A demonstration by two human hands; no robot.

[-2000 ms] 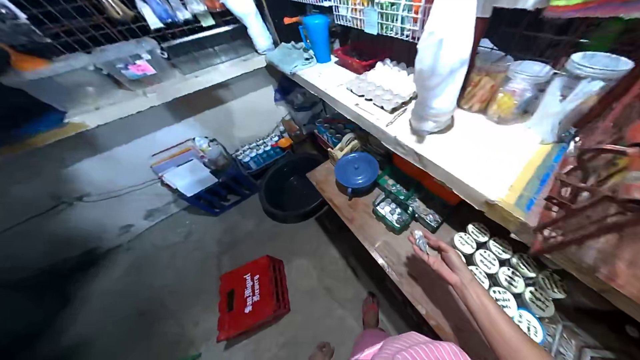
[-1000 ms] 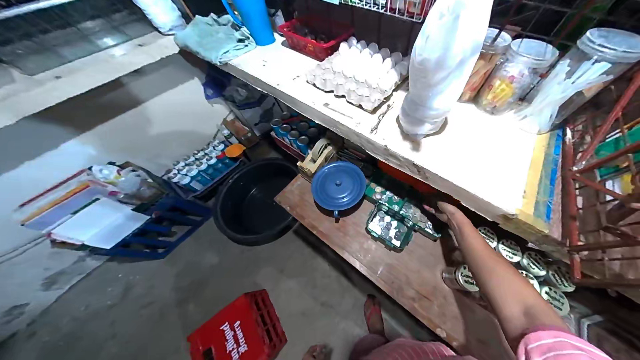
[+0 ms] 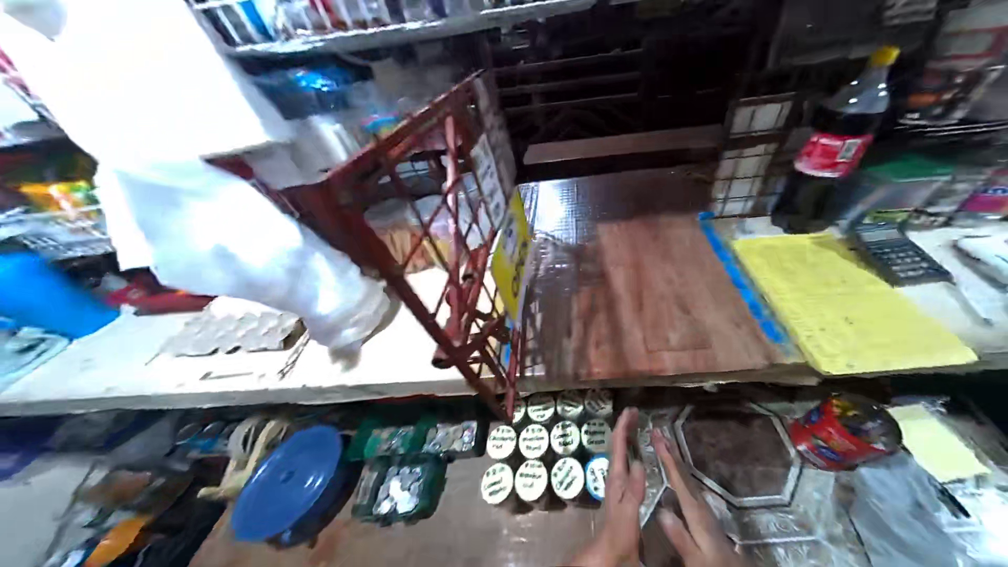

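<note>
Both of my hands are at the lower middle, close together with the palms facing each other. My left hand is upright beside the right end of several lidded jars, its fingers extended and nothing seen in it. My right hand lies just right of it with fingers apart, also holding nothing visible. Left of the jars are green trays of coins and a blue lid on a round container. An octagon-patterned surface and a red-labelled tub lie to the right.
Above the lower shelf runs a counter edge. On it are a red metal grille, a hanging white plastic bag, an egg tray, a yellow pad, a calculator and a cola bottle.
The view has swung to the right. One hand reached by the coin trays a second ago; now both hands show together, right of the jars. Two seconds ago a hand held something small and silvery.
</note>
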